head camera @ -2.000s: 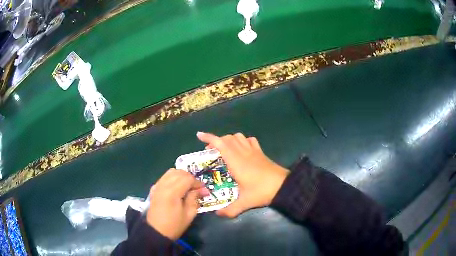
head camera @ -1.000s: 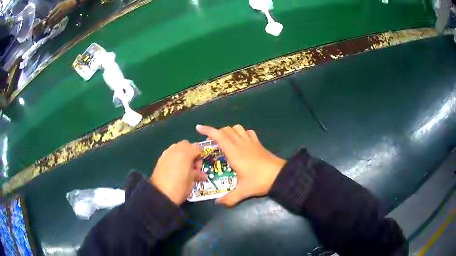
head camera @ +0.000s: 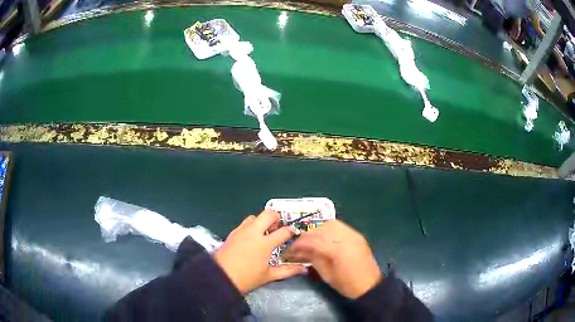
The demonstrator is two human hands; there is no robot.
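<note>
The open white power strip housing [head camera: 301,206] lies on the dark green bench in front of me, with coloured wires and part of a green board showing inside. My left hand [head camera: 255,251] holds its left side, with thumb and fingers at the near and upper left parts. My right hand [head camera: 340,256] is over its lower right part, slightly blurred, fingers bent down into the shell. What the right fingertips touch is hidden. The bagged power cord [head camera: 151,227] trails to the left on the bench and runs behind my left sleeve.
A worn yellow and brown rail [head camera: 372,151] separates the bench from the bright green belt [head camera: 328,82]. Two open units, one at upper left [head camera: 211,39] and one at upper centre [head camera: 360,17], lie on the belt with bagged cords. A dark thin line marks the bench at right.
The view has turned, and the rail now looks nearly level. My right hand has moved from the housing's right side to over its lower part. My left hand has moved to its left side.
</note>
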